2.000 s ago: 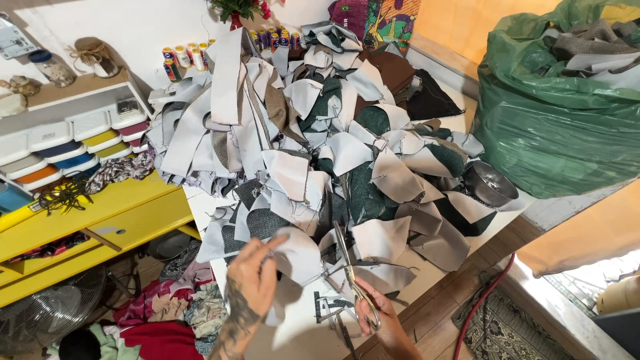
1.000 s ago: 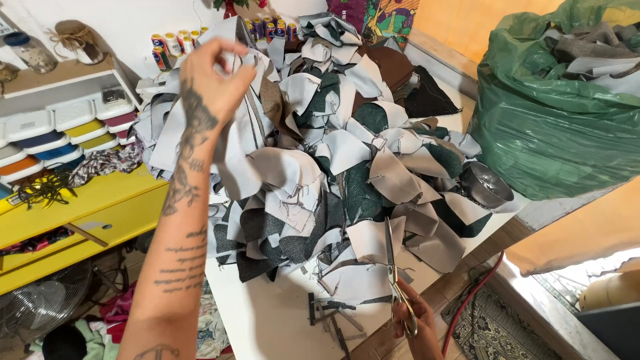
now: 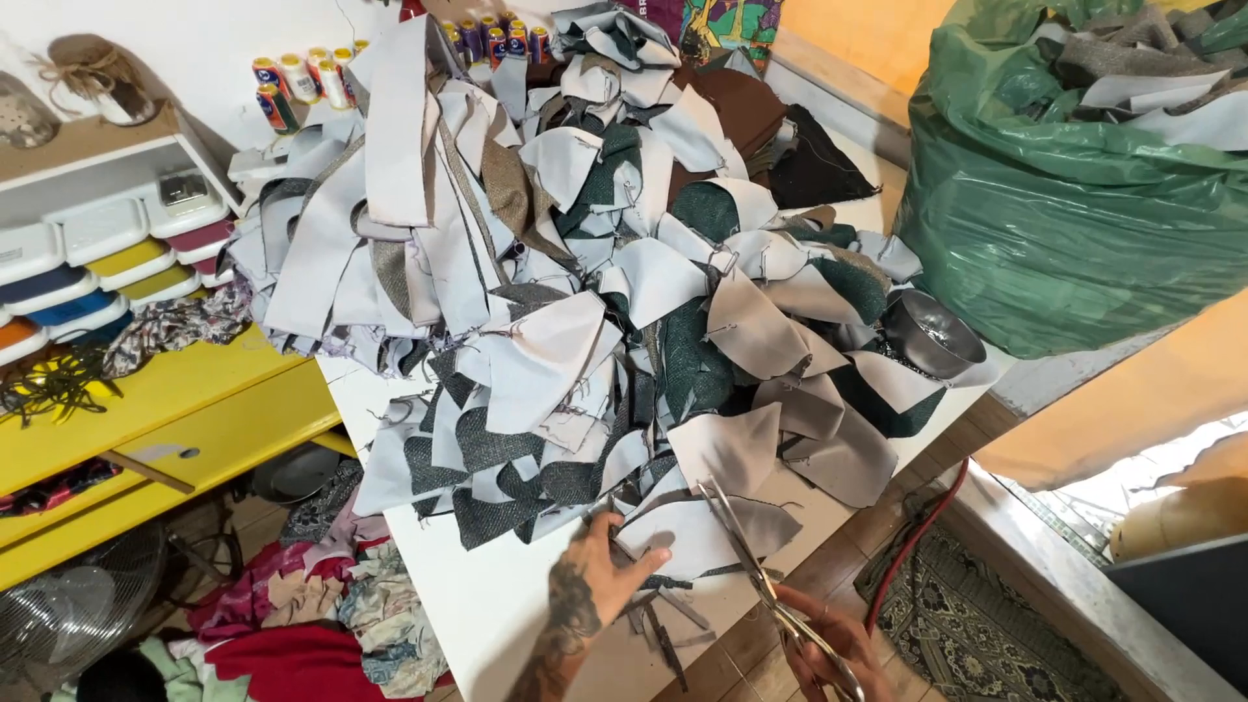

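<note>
My right hand (image 3: 829, 643) holds metal scissors (image 3: 746, 546) by the handles at the bottom right, blades slightly parted and pointing up and left. My left hand (image 3: 600, 575), with a tattooed wrist, reaches to the near edge of a heap of fabric pieces; its fingertips are partly hidden among dark strips, and whether they grip one is unclear. Beside its thumb lies a pale curved fabric piece (image 3: 682, 534). Narrow dark fabric strips (image 3: 663, 634) lie below on the white table (image 3: 468, 595). Pale-backed grey and green fabric pieces (image 3: 546, 361) are heaped above both hands.
A metal bowl (image 3: 934, 333) sits at the table's right edge, near a full green plastic bag (image 3: 1053, 224). Thread spools (image 3: 297, 78) stand at the back. Left are a yellow desk (image 3: 234, 409), lidded containers (image 3: 102, 229) and clothes on the floor (image 3: 292, 663). A red cable (image 3: 921, 546) hangs at right.
My left hand has come down from the upper left of the heap to its near edge. A pale piece now lies over the heap's middle left. The scissors remain in my right hand.
</note>
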